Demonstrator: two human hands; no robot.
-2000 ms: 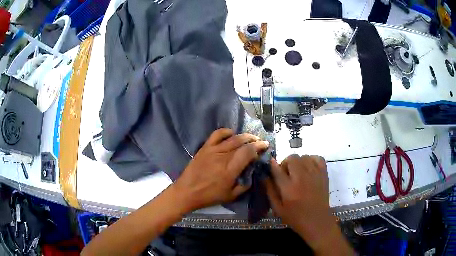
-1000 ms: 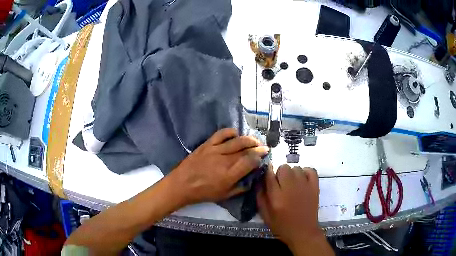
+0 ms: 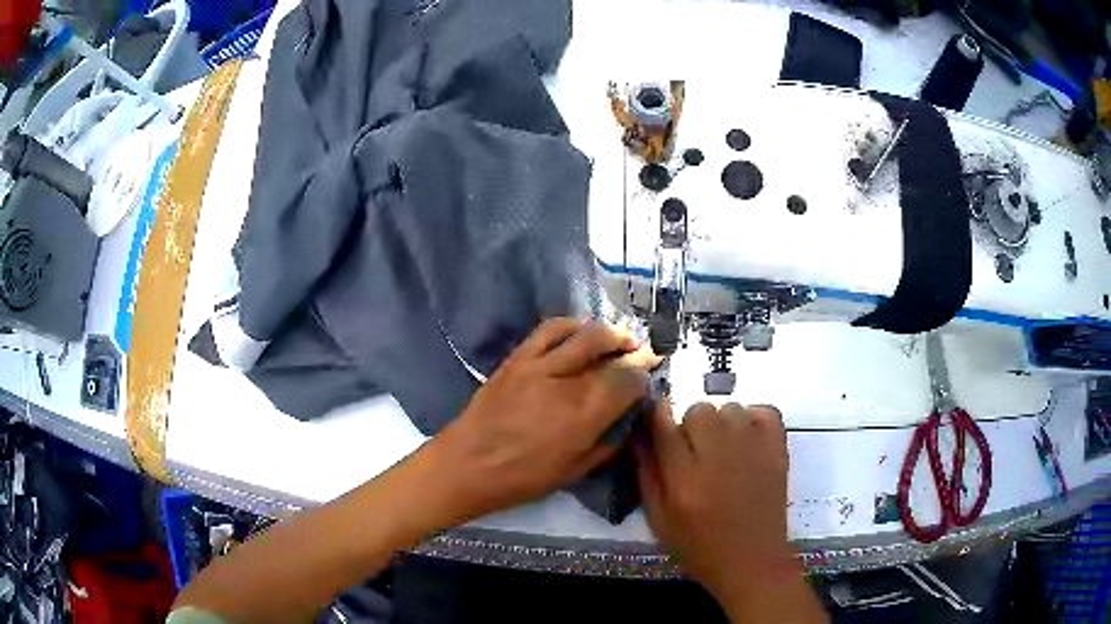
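Observation:
A large dark grey garment (image 3: 426, 219) lies bunched on the table left of the white sewing machine head (image 3: 816, 207). My left hand (image 3: 554, 396) presses and grips its edge just left of and below the presser foot and needle bar (image 3: 668, 287). My right hand (image 3: 719, 475) is closed beside it, thumb and fingers on the same cloth edge. A dark cloth end (image 3: 609, 488) hangs down between my hands near the table's front edge. The needle point and the exact seam are hidden by my fingers.
Red-handled scissors (image 3: 944, 475) lie right of my right hand, with a thin pen or small tool (image 3: 1050, 461) further right. A black cloth band (image 3: 936, 219) wraps the machine head. Orange-brown tape (image 3: 183, 268) runs along the left. A dark thread spool (image 3: 953, 71) stands at the back right.
The dark cloth end between my hands has become shorter and moved up towards the needle. My hands stay close beside the needle. The view has shifted a little.

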